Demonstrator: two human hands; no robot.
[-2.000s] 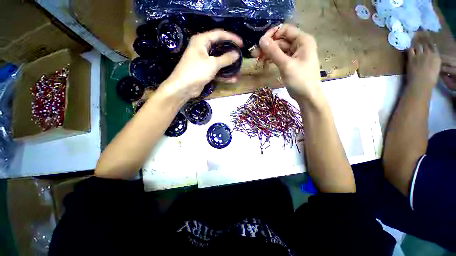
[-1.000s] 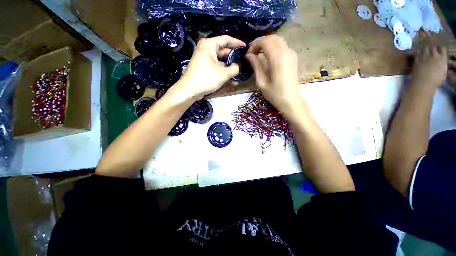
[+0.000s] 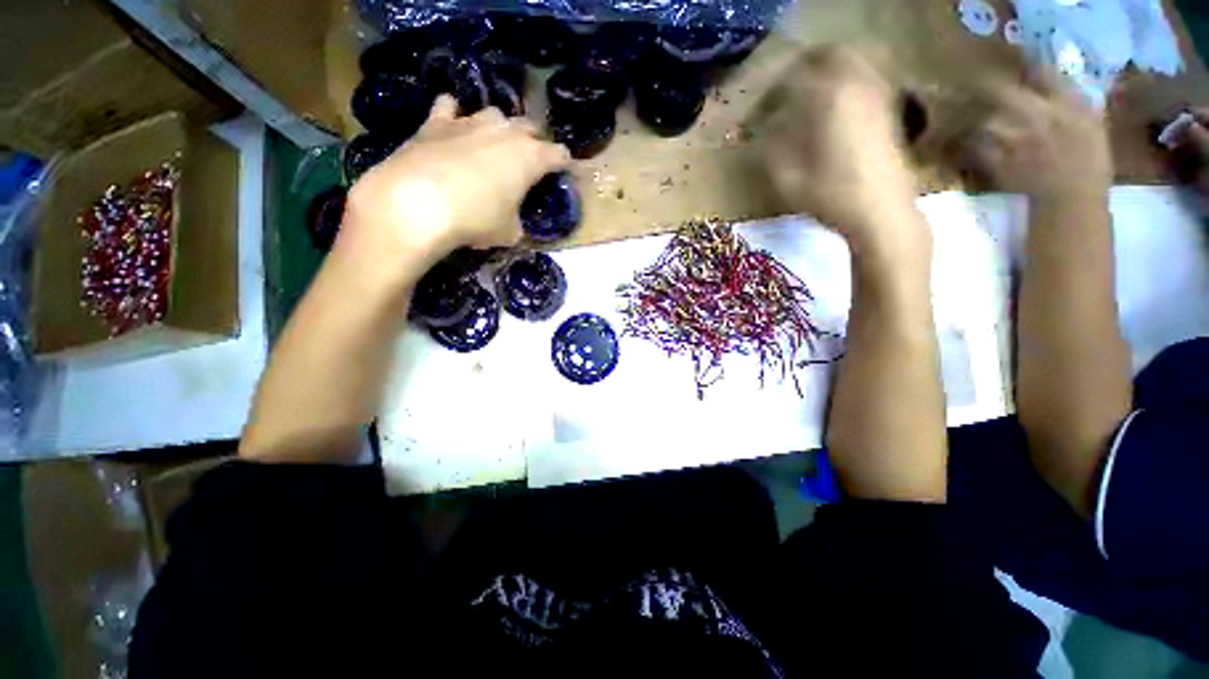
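Round black plastic housings (image 3: pixel 585 348) lie on the white sheet and in a heap at the left and back. My left hand (image 3: pixel 444 179) is over the heap's near edge, palm down, with a housing by its fingertips; its grip cannot be told. My right hand (image 3: pixel 835 139) is blurred, over the cardboard at the right; what it holds, if anything, cannot be told. A tangled pile of red, black and yellowish wired parts (image 3: pixel 723 299) lies on the white sheet between my forearms.
An open brown box (image 3: pixel 206 252) of red and whitish parts stands at left. A clear plastic bag (image 3: pixel 570 13) lies behind the heap. White discs (image 3: pixel 1100 40) lie at upper right. Another person's blurred hand (image 3: pixel 1041 133) is near my right hand, beside a dark round thing (image 3: pixel 912 117).
The housing between my hands has left that place. My left hand has moved left to the heap, my right hand out to the right. The other person's hand has moved left towards mine.
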